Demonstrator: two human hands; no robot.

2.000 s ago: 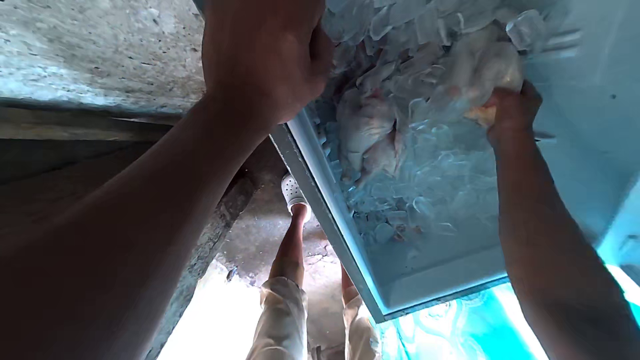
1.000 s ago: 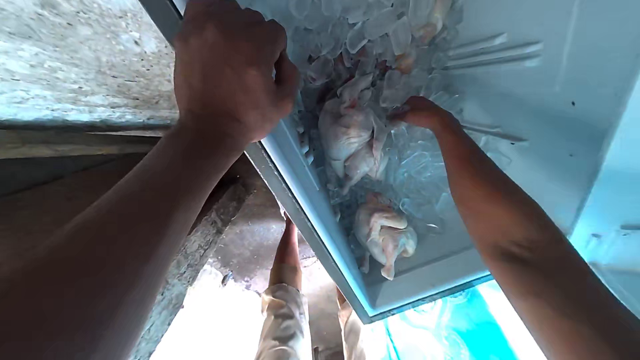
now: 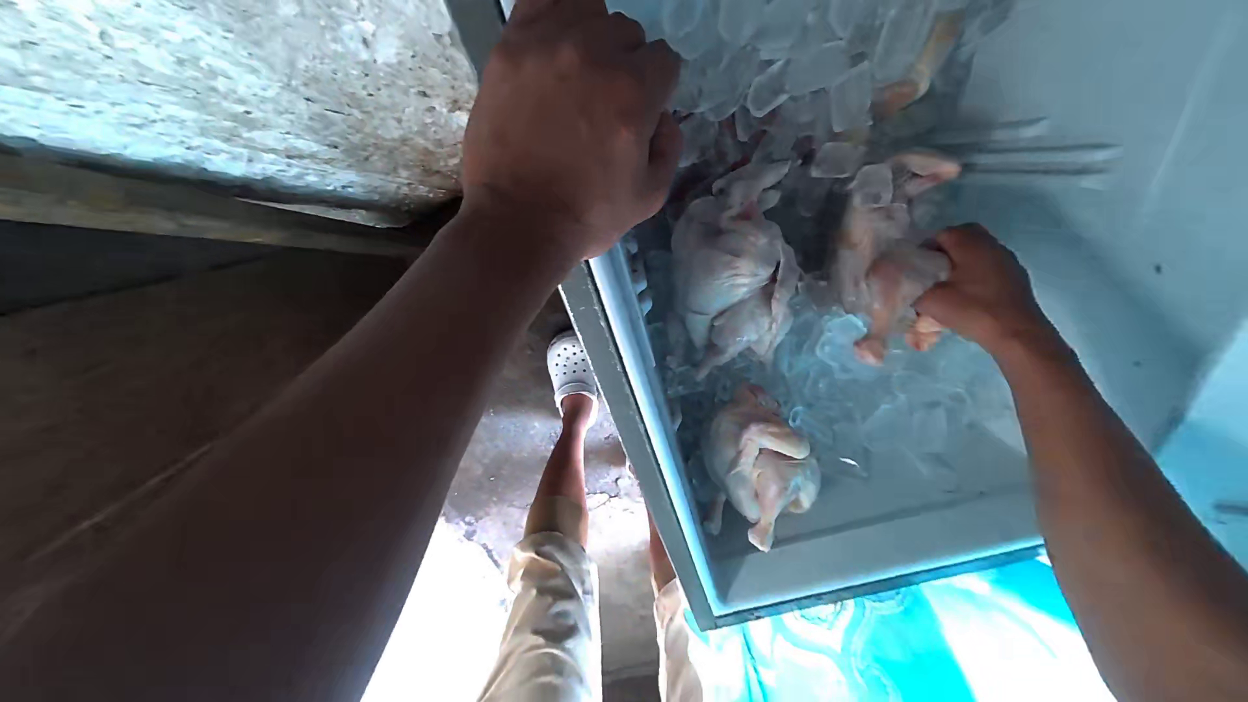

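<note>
My right hand (image 3: 980, 288) is closed on the lower part of a plucked raw chicken (image 3: 882, 253) among ice cubes inside an open chest cooler (image 3: 975, 517). Beside it, nearer my left hand, lies a second whole chicken (image 3: 736, 268) on the ice. A third chicken (image 3: 760, 458) rests by the cooler's near corner, legs folded. My left hand (image 3: 575, 117) grips the cooler's left rim, its fingertips hidden from view. Clear ice cubes (image 3: 809, 58) heap up at the top, where part of another bird (image 3: 921, 68) shows.
Thin rods (image 3: 1043, 156) jut over the ice near the cooler's right wall. A rough concrete surface (image 3: 244, 88) and a wooden beam (image 3: 195, 210) are at the left. Below are a foot in a white perforated clog (image 3: 570, 366) and a bright turquoise sheet (image 3: 858, 643).
The third chicken, not seen at the near corner two seconds ago, lies there one second ago and now. My right hand has since taken hold of another chicken. My left hand stays on the rim.
</note>
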